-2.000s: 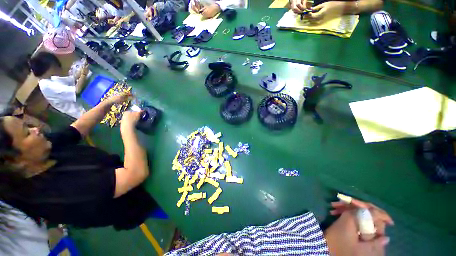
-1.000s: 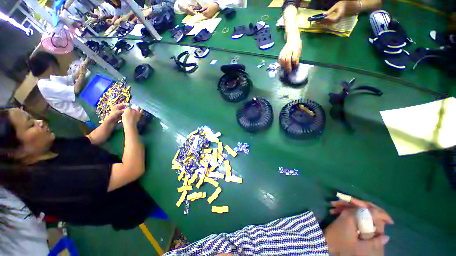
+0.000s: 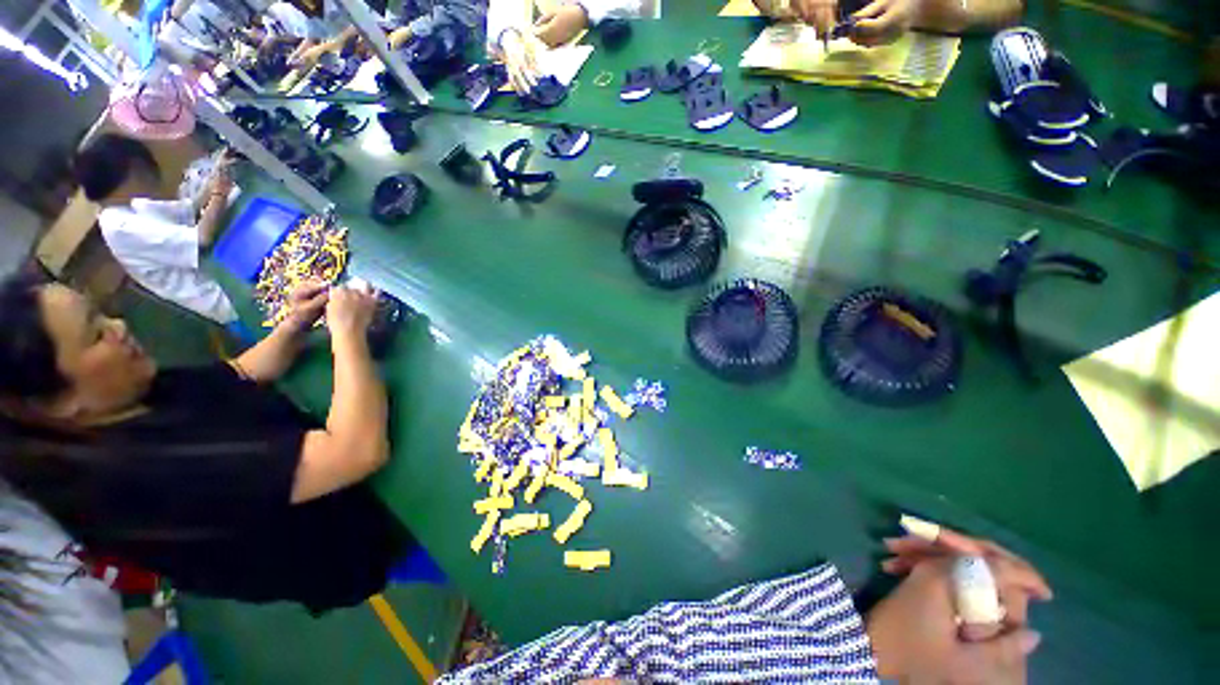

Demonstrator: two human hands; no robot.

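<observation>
My left hand (image 3: 953,592), in a striped sleeve, rests at the bottom right. Its fingers are loosely curled and apart, with white covers on two of them, and no part shows in it. My right hand is not in view. A loose pile of yellow strips and silver-purple parts (image 3: 542,435) lies left of my hand. Beyond it stand round black ribbed housings: one with a yellow piece in it (image 3: 891,345), one beside it (image 3: 741,329), and one with a raised dark part (image 3: 673,241).
A black curved bracket (image 3: 1030,281) and a pale yellow sheet (image 3: 1157,388) lie at the right. A small silver cluster (image 3: 772,459) lies near my hand. At the left, a person in black works beside a blue tray (image 3: 257,237). Other people's hands work across the green table (image 3: 856,154).
The housings, bracket and pale sheet have shifted right and nearer. The other person's hand that reached across to a dark part has withdrawn. My left hand and the pile have not moved.
</observation>
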